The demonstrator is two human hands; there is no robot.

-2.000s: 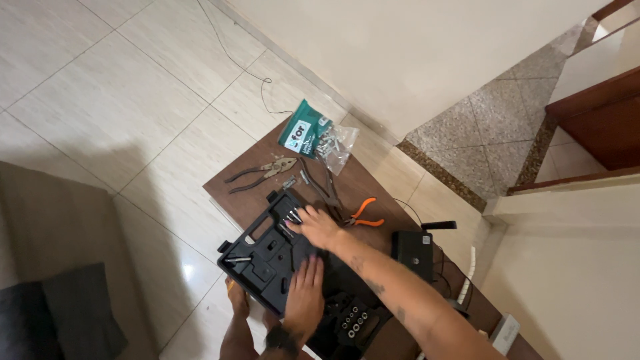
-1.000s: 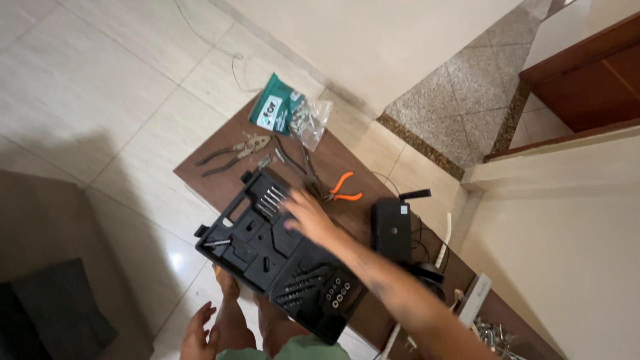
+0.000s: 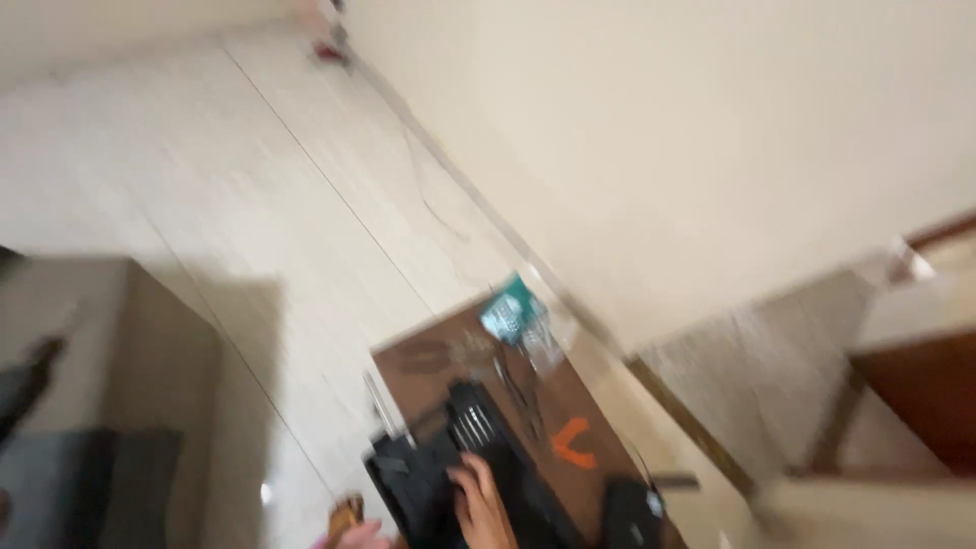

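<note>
The view is blurred. My right hand [image 3: 482,499] is over the black plastic tool case [image 3: 427,480], its fingers slightly bent and no held object visible. Several slim silver bits [image 3: 474,425] lie side by side in the case, just beyond my fingertips. A long silver rod [image 3: 381,402] shows by the case's far left corner. Part of my left hand [image 3: 362,535] appears at the bottom edge, left of the case; whether it holds anything is unclear. Orange-handled pliers [image 3: 573,444] lie right of the case, and dark-handled pliers [image 3: 427,354] lie beyond it.
The case sits on a brown wooden table [image 3: 404,374]. A green packet [image 3: 508,309] and a clear plastic bag [image 3: 540,343] lie at its far corner. A black device [image 3: 631,511] is at the right edge. A foot [image 3: 345,512] shows below left, and a wall stands beyond.
The view has swung so that the table sits lower in it. My right hand remains over the case; the bits in it were visible one second ago too.
</note>
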